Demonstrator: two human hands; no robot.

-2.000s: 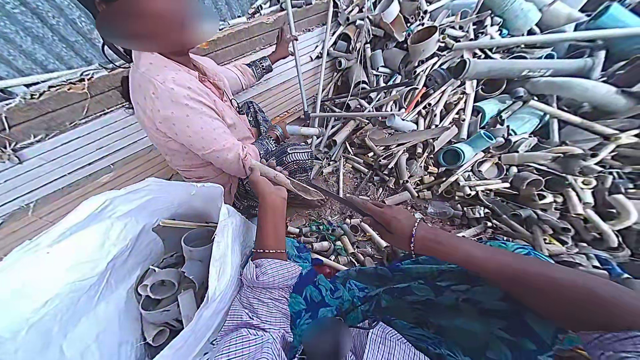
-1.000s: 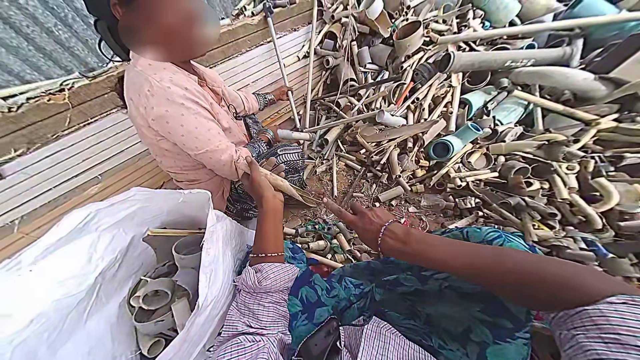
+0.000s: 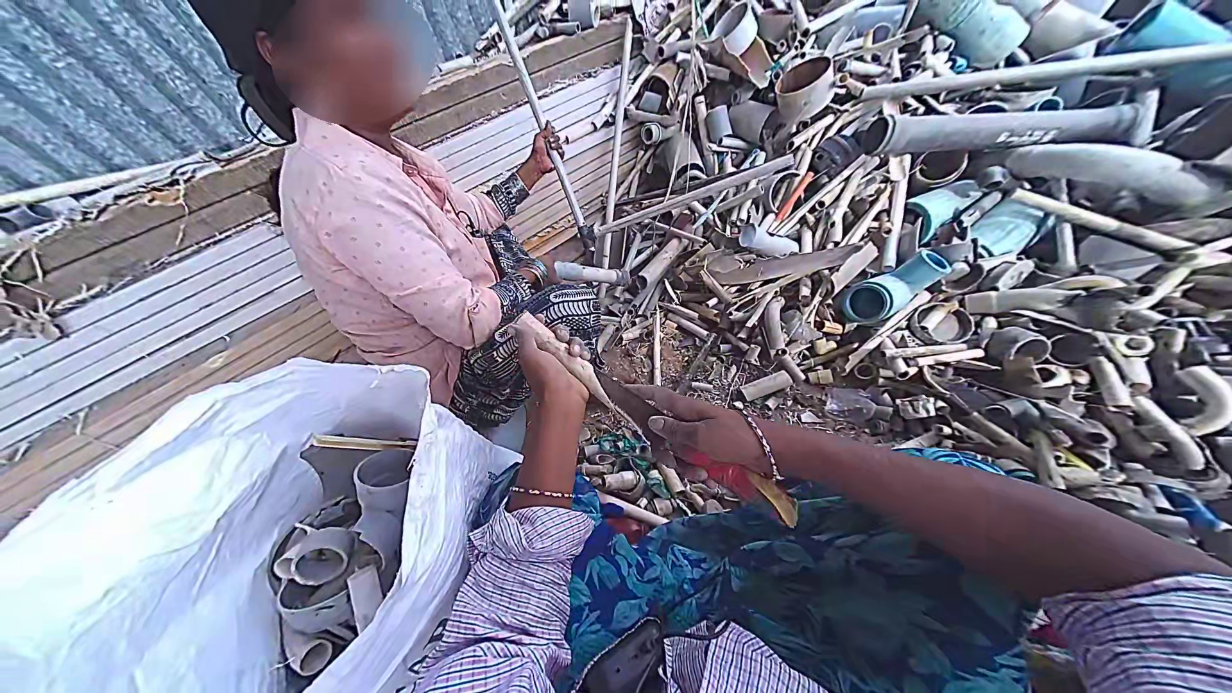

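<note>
My left hand (image 3: 553, 361) grips a long, pale piece of plastic pipe (image 3: 597, 383), which slants down toward my right hand. Close by on the right, my right hand (image 3: 698, 428) is at the lower end of that piece, back of the hand up. A red and yellow handle (image 3: 770, 491) shows under its palm and wrist, seemingly of a hand tool held there; the fingers hide most of it. Small cut pipe pieces (image 3: 621, 479) lie on the ground below both hands. Left of my left forearm stands a white woven sack (image 3: 192, 500) with grey pipe fittings (image 3: 322, 558) inside.
A person in a pink shirt (image 3: 375, 221) sits just beyond the sack, one hand (image 3: 544, 149) on an upright pipe. A large heap of pipes and fittings, with a blue-green fitting (image 3: 895, 287), fills the right. Long stacked strips (image 3: 173, 289) and corrugated metal sheeting (image 3: 106, 77) stand at the left.
My right hand has turned and moved in against the pale pipe piece, and the red and yellow handle has come into sight. The other person's hand has moved down the upright pipe since the earliest frame.
</note>
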